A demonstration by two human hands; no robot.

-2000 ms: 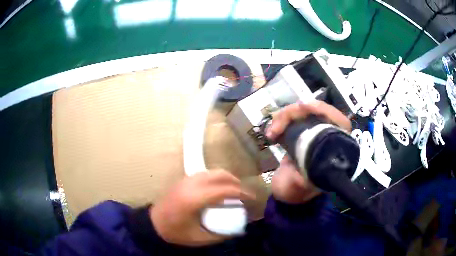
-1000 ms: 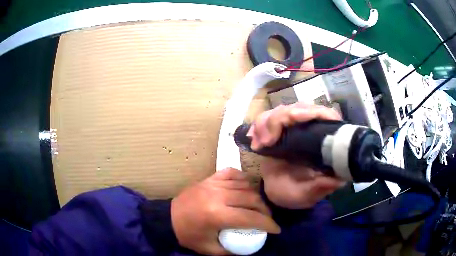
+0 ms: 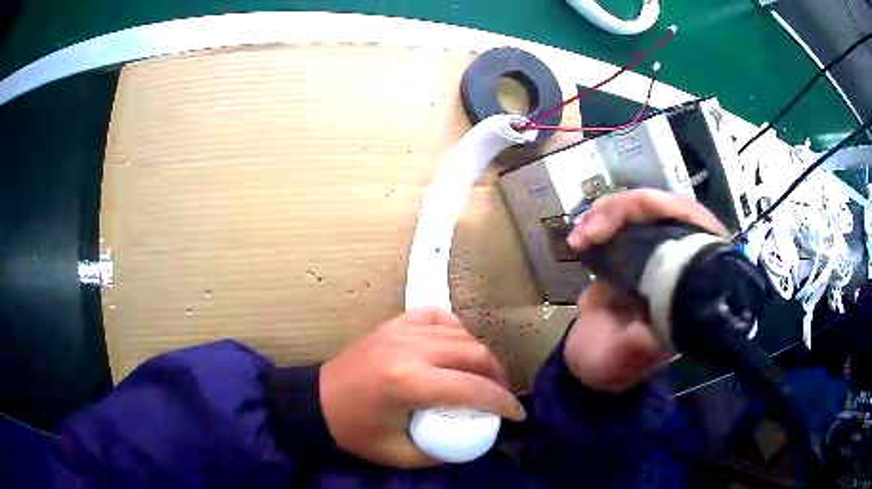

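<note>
My left hand (image 3: 416, 387) grips the round-headed lower end of a white curved housing arm (image 3: 435, 229), which lies on the cardboard mat (image 3: 258, 191). The arm's narrow end points away from me, touching or overlapping the dark ring (image 3: 483, 88). Thin red lead wires (image 3: 612, 127) run from that end to the right. My right hand (image 3: 626, 287) holds the black electric screwdriver (image 3: 684, 272), its pale-banded cable end towards me. The screwdriver's front is over the screw feeder (image 3: 626, 158); its bit tip is hidden or too small to tell.
White housing pieces (image 3: 803, 239) are piled at the right. The green conveyor belt (image 3: 382, 11) with a pale edge rail (image 3: 277, 29) runs along the far side and carries another white arm (image 3: 617, 21). Small dark specks lie on the cardboard. Black cords cross the right side.
The screwdriver, on the arm's middle one second ago, is now off it to the right, over the feeder. My left hand still holds the arm, which was in motion two seconds ago.
</note>
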